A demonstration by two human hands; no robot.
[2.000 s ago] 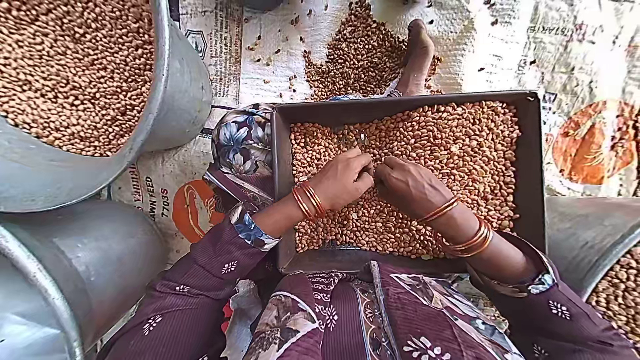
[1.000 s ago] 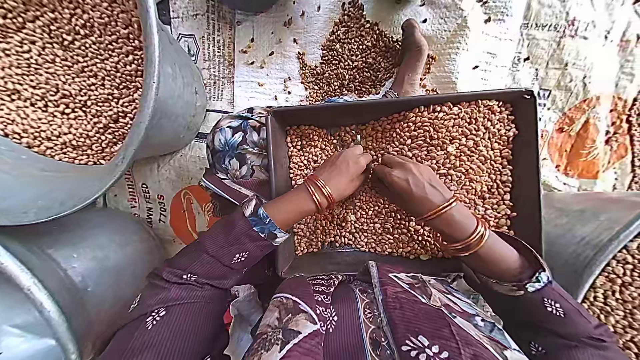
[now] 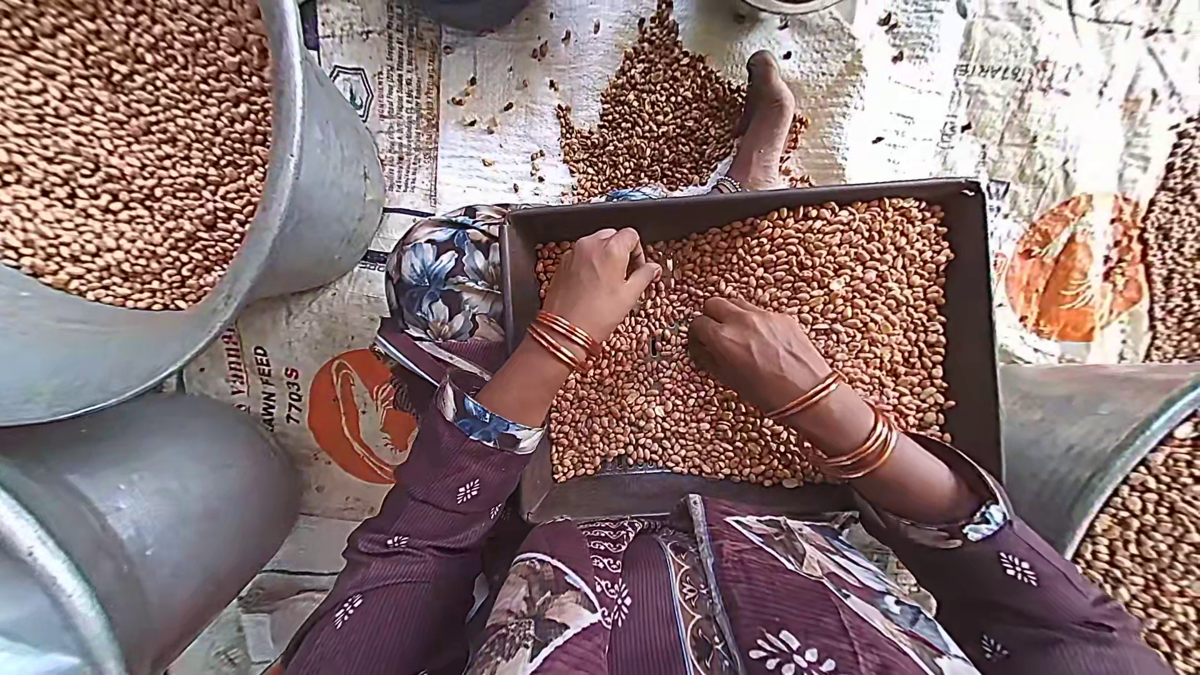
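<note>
A dark rectangular metal tray (image 3: 970, 309) rests across my lap, holding a layer of shelled peanuts (image 3: 844, 272), reddish-brown. Over the tray's upper left part is my left hand (image 3: 603, 284), its fingers curled and thumb near the index finger; whether a nut is between them cannot be told. My right hand (image 3: 757, 349) lies near the middle, knuckles up, its curled fingertips hidden against the nuts. The hands are apart, with a small bare patch of the tray floor showing between them. Orange bangles circle both wrists.
Large metal pots stand close by: one full of nuts (image 3: 323, 178) at upper left, another (image 3: 159, 487) at lower left, a third (image 3: 1069, 422) at right. Beyond the tray, a heap of darker nuts (image 3: 656, 122) lies on printed sacks (image 3: 497, 84) beside a bare foot (image 3: 764, 122).
My hands, close together over the tray's middle in the earlier frames, have moved apart. The left one has gone up and to the left; the right is slightly lower.
</note>
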